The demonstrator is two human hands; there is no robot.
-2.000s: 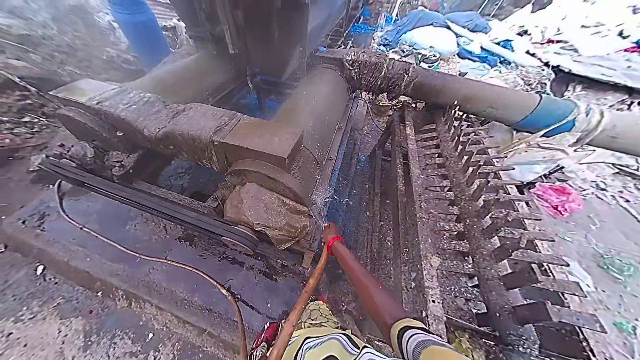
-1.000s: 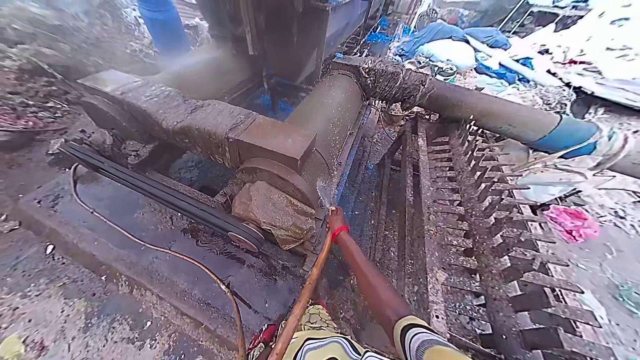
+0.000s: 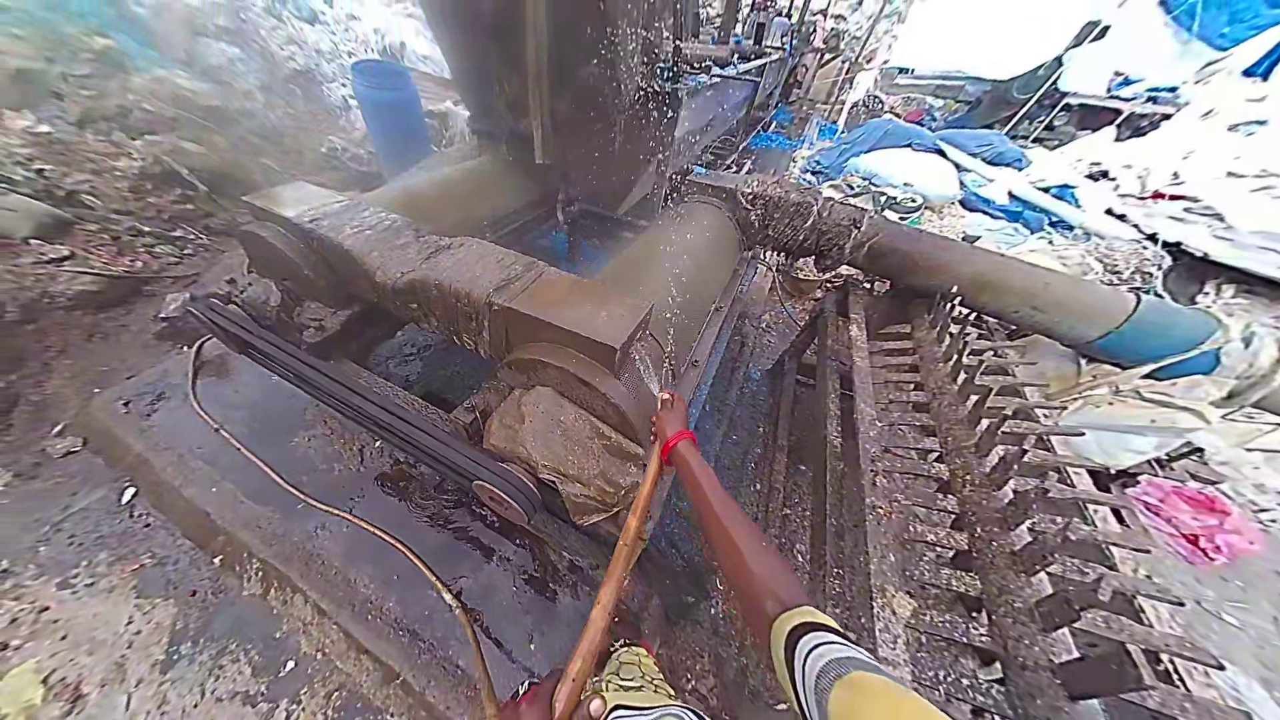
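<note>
My right hand, with a red band at the wrist, grips the end of a brown hose. Water sprays upward from the hose mouth, before the side of a wet, mud-coated machine housing. Low at the bottom edge, my left hand is partly cut off by the frame, closed around the lower part of the hose. A stone-like brown lump or sacking lies against the machine just left of my right hand.
Drive belts on a pulley run along the left over a wet concrete slab. A rusty toothed metal rotor lies at the right, below a large pipe. A blue barrel stands behind; pink plastic lies far right.
The water jet rises higher than before, reaching above the machine. My right hand stays on the hose end. The view has tilted upward.
</note>
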